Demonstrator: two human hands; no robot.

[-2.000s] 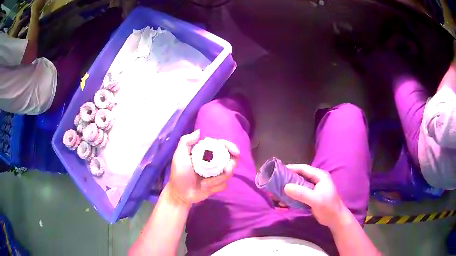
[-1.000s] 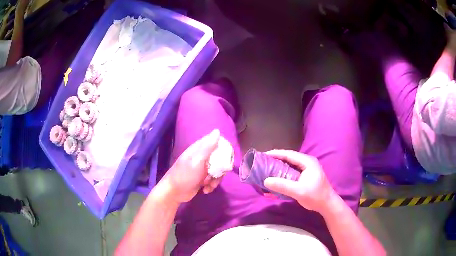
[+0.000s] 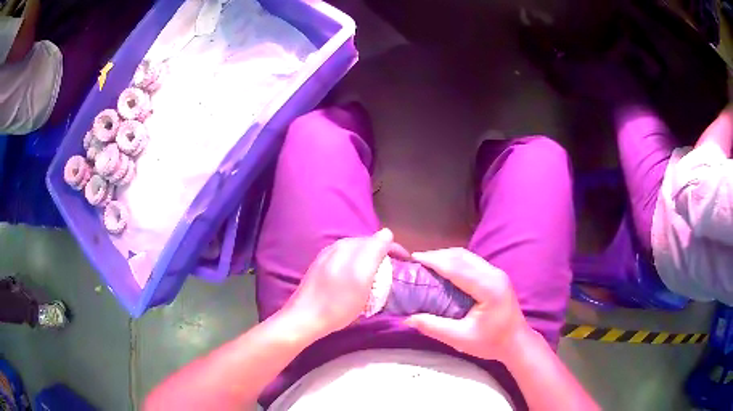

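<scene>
My left hand (image 3: 341,277) is closed around a pale bumpy ring part (image 3: 378,287), seen edge-on and partly hidden by the fingers. My right hand (image 3: 474,301) grips a blue-purple tube part (image 3: 424,290) from its right end. The ring lies against the tube's left end, above my lap; whether any of the tube is inside the ring cannot be seen. Several similar pale rings (image 3: 107,125) lie in a heap along the left side of a blue-violet crate (image 3: 273,132).
A white crumpled sheet (image 3: 210,104) lines the crate beside my left knee. A seated person's sleeve (image 3: 701,221) is at right, another sleeve (image 3: 28,84) at far left. A shoe (image 3: 52,314) and yellow-black tape (image 3: 635,334) are on the floor.
My hands have come together. The ring, earlier held facing up and apart from the tube, is now turned edge-on against the tube's end. The crate appears higher in view.
</scene>
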